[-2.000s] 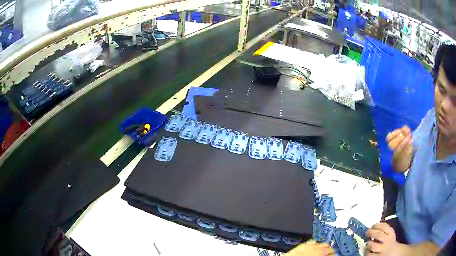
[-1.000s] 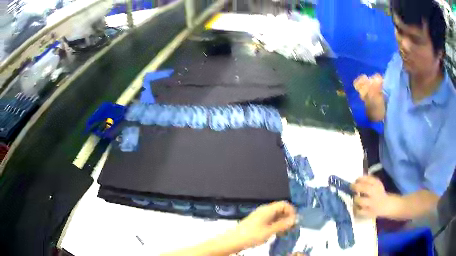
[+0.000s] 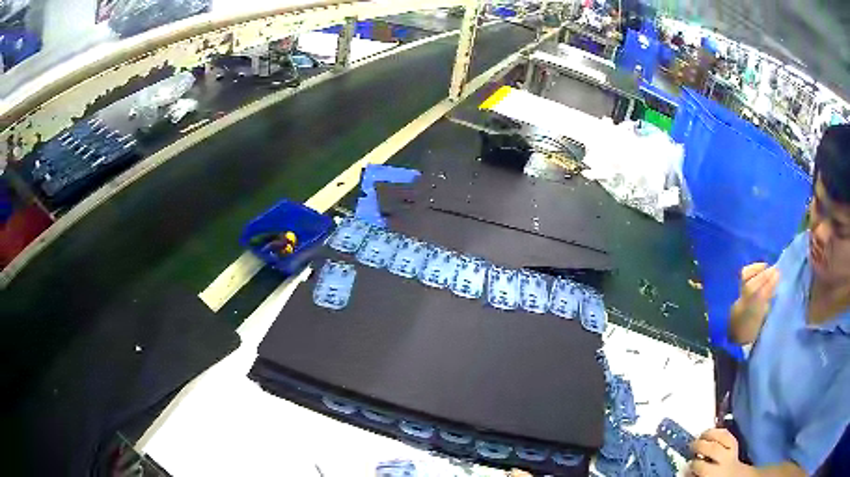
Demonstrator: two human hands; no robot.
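Note:
A row of blue-grey plastic housings [image 3: 438,267] lies along the far edge of the black foam sheet [image 3: 429,345]. One more housing [image 3: 334,284] lies nearer, at the sheet's left. Housings show between the stacked layers at the near edge. Another housing [image 3: 396,469] is cut off by the bottom edge of the picture; what holds or supports it is hidden. A small bit of skin shows at the bottom edge right of it; I cannot tell which of my hands it is. Otherwise my hands are out of the picture.
Loose housings [image 3: 643,456] and thin scraps lie right of the stack. A co-worker's hand [image 3: 716,454] is beside them, the other raised. A small blue bin [image 3: 287,235] with yellow-orange items, a blue angular piece [image 3: 375,191] and spare black sheets [image 3: 503,219] lie beyond.
A hand of mine that reached across to the loose housings has drawn back to the bottom edge. A housing now shows at the bottom edge. The view has shifted.

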